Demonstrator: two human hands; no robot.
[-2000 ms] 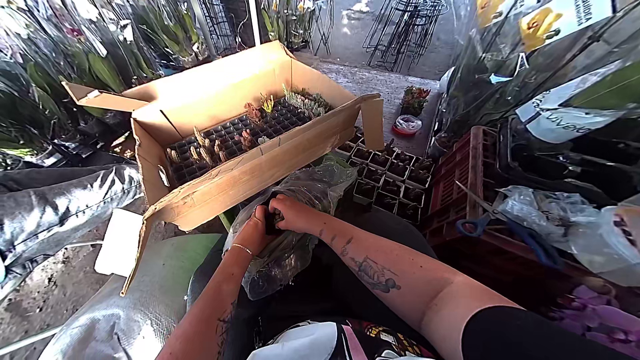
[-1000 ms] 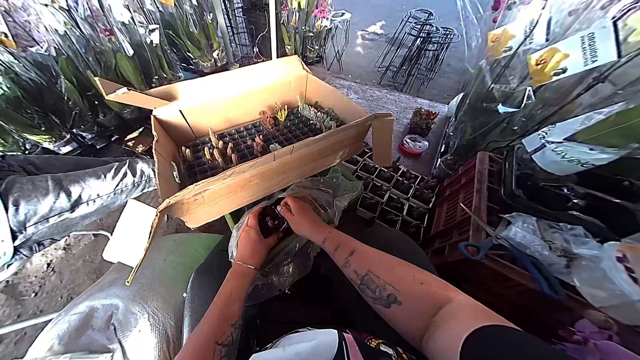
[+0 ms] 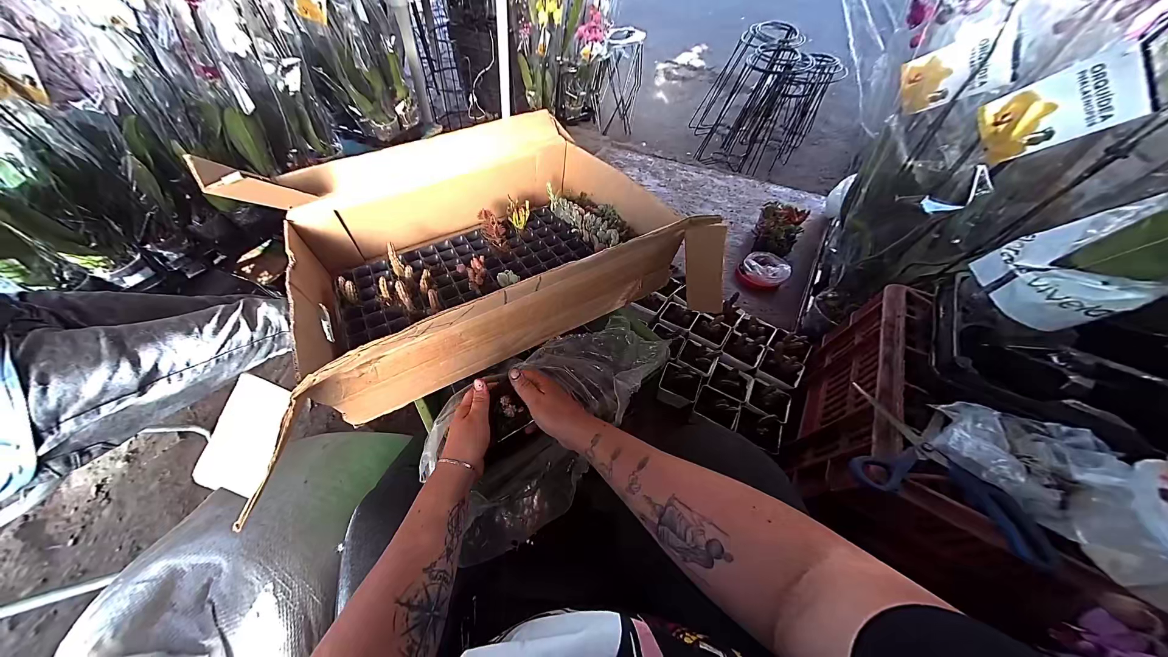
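Between my left hand (image 3: pixel 470 424) and my right hand (image 3: pixel 547 406) is a small dark pot (image 3: pixel 509 415) with a little succulent in it, held at its two sides. Both hands are over a clear plastic bag (image 3: pixel 602 365) on my lap, whose inside is largely in shadow. Just beyond them stands an open cardboard box (image 3: pixel 493 342) with a black seedling tray (image 3: pixel 447 260) in it. Small cacti (image 3: pixel 397 287) and succulents (image 3: pixel 584 219) stand in some of the tray's cells.
Square pots (image 3: pixel 730 370) stand right of the box, near a red crate (image 3: pixel 862 365). Blue-handled scissors (image 3: pixel 985 502) lie by crumpled plastic (image 3: pixel 1049 465). A red-rimmed tub (image 3: pixel 765 270) sits behind. A person's jean-clad leg (image 3: pixel 146 351) is at left, wrapped orchids (image 3: pixel 1013 119) at right.
My hands have drawn apart from their close position, and the small pot with its succulent now shows between them. The view has shifted somewhat.
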